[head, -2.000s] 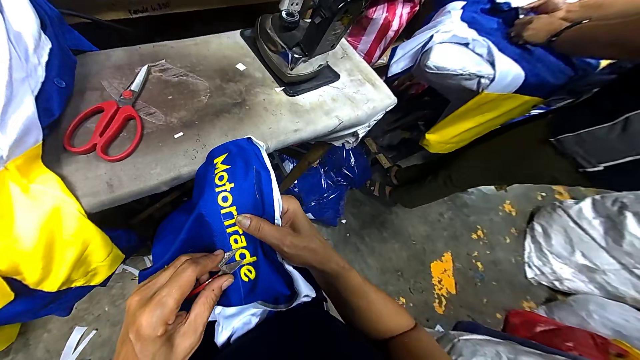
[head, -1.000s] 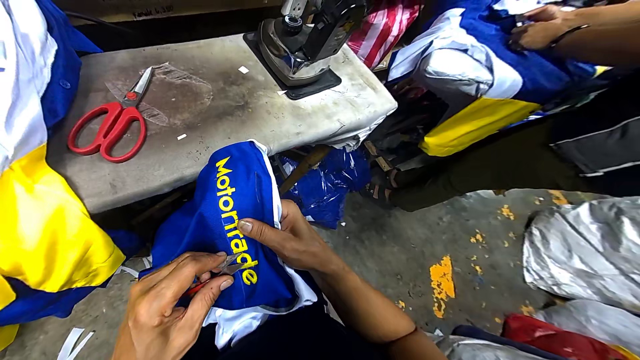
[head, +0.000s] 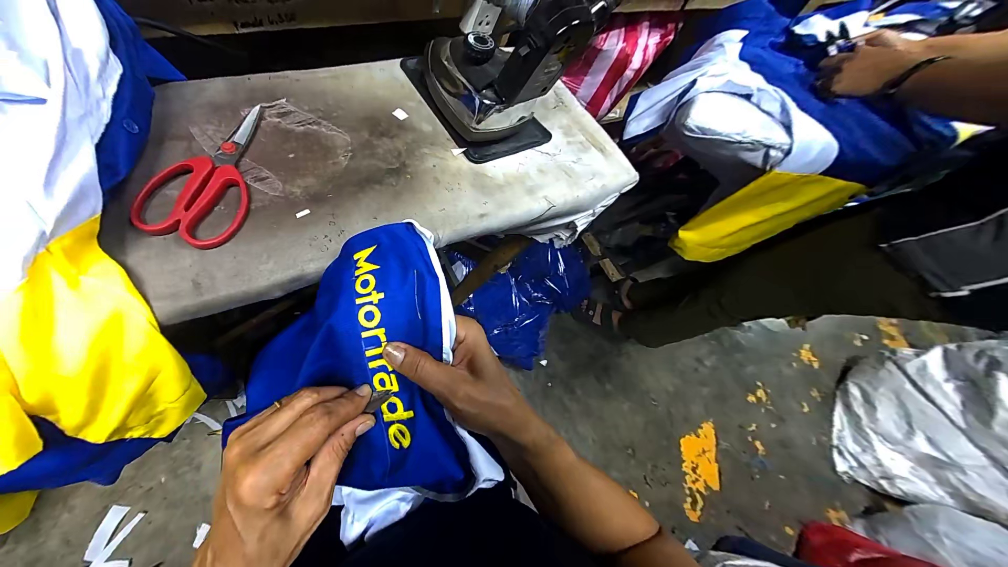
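Note:
A blue fabric piece (head: 339, 331) with white edging and yellow embroidered lettering lies across the lap, below the ironing table. My left hand (head: 276, 457) pinches a small metal-tipped tool (head: 379, 400), its points at the lower letters; most of the tool is hidden in the fingers, and its kind cannot be told. My right hand (head: 465, 378) grips the fabric by its white edge, thumb on top beside the middle letters. On the table, red-handled scissors (head: 203, 185) lie partly spread, away from both hands.
The padded ironing table (head: 346, 189) bears an iron (head: 480, 87) on a dark rest. White, blue and yellow cloth (head: 87, 339) hangs at left. At upper right, a co-worker's hands (head: 874, 67) handle similar cloth. A blue plastic bag (head: 528, 291) and silvery sacks (head: 929, 417) are on the floor.
My left hand has shifted slightly, and the red of the tool's handle seen between the fingers before is now hidden. My right hand keeps its hold on the fabric.

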